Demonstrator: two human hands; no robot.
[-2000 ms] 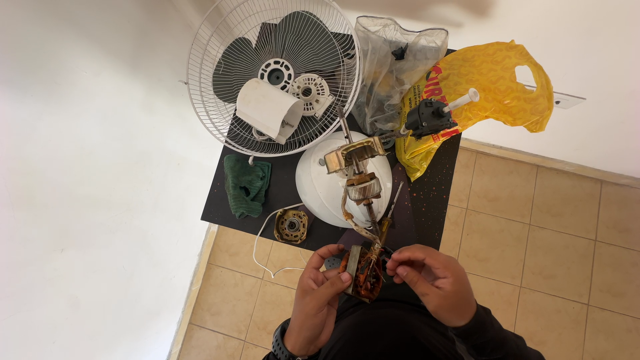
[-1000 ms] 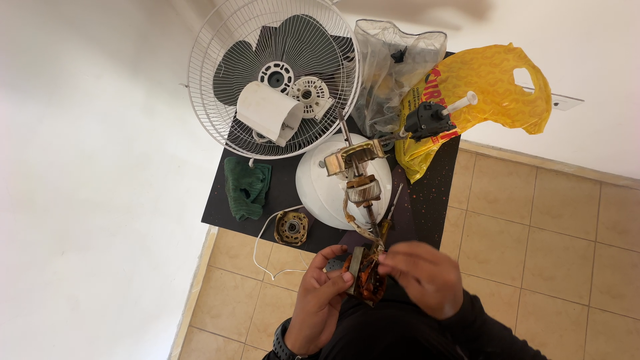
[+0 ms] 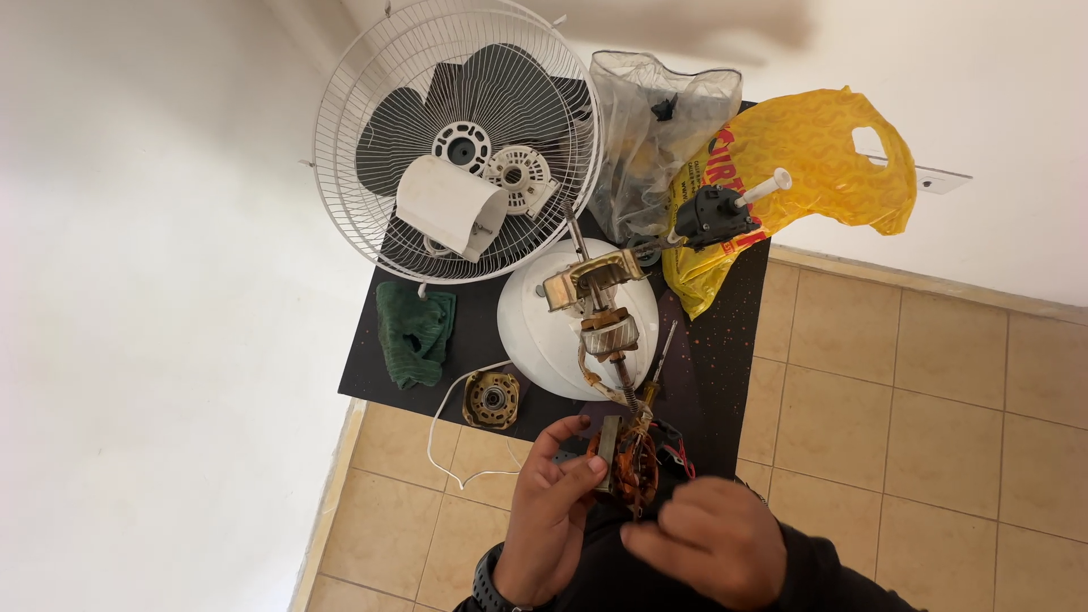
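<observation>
My left hand [image 3: 552, 501] grips a fan motor stator with copper windings [image 3: 633, 467] by its metal core, near the table's front edge. My right hand [image 3: 705, 535] is beside and below the windings, blurred; whether its fingertips pinch anything cannot be told. A twisted wire bundle runs from the stator up toward the motor rotor [image 3: 609, 333]. The rotor's shaft passes through a metal motor housing [image 3: 593, 277] above the round white fan base [image 3: 544, 340]. A black gearbox with a white knob [image 3: 716, 216] joins the housing at right. Red and black wires lie right of the stator.
A white fan grille [image 3: 340, 204] holds dark blades [image 3: 510, 93] and a white motor cover [image 3: 446, 204]. A green cloth [image 3: 412, 333], a metal end cap [image 3: 491, 399] and a screwdriver [image 3: 652, 393] are on the black table [image 3: 722, 374]. Clear [image 3: 637, 153] and yellow plastic bags [image 3: 799, 136] stand behind.
My right hand has moved down from the top of the windings, toward my body. My left hand still holds the stator in nearly the same place.
</observation>
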